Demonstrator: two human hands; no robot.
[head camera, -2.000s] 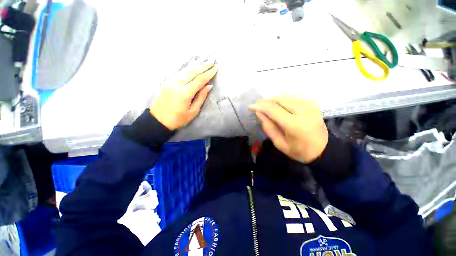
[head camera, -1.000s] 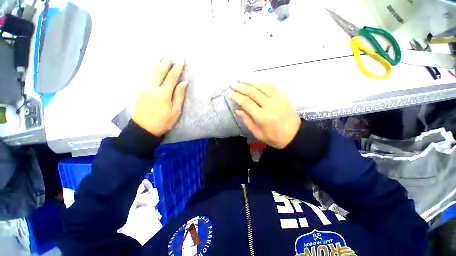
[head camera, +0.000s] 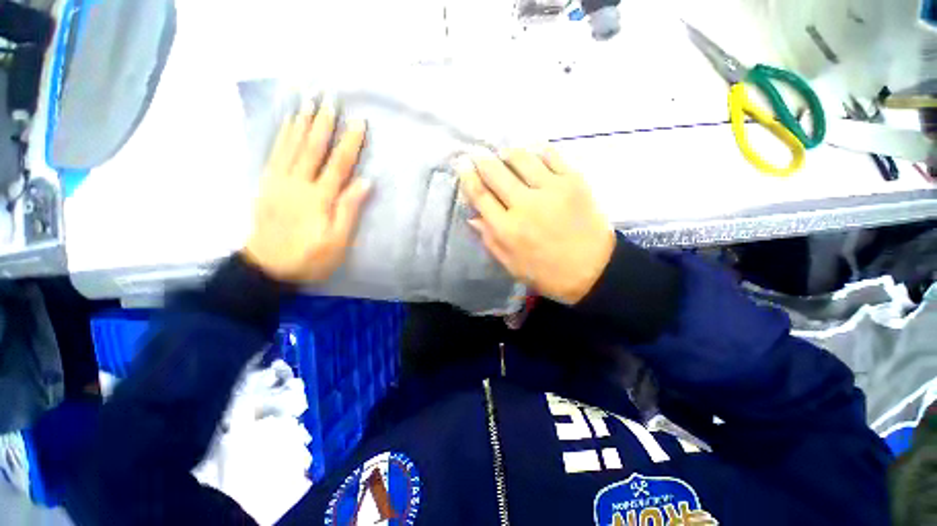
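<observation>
A grey garment panel (head camera: 396, 221) lies on the white table at its front edge, with a dark line or fold running up its right part. My left hand (head camera: 308, 195) lies flat on the panel's left part, fingers spread and slightly blurred. My right hand (head camera: 539, 221) rests on the panel's right edge beside the dark line, fingertips on the cloth. Whether the fingers of the right hand pinch the cloth cannot be told. The panel's lower edge hangs slightly over the table's edge.
Scissors (head camera: 765, 115) with yellow and green handles lie at the right, near small dark tools (head camera: 882, 154). A curved grey piece (head camera: 111, 77) lies on a blue-edged board at the left. Small machine parts (head camera: 601, 15) show at the top. A blue crate (head camera: 344, 380) stands below the table.
The panel now lies more spread out and reaches further up and left. My left hand has moved left. My right hand has moved left onto the panel's right part.
</observation>
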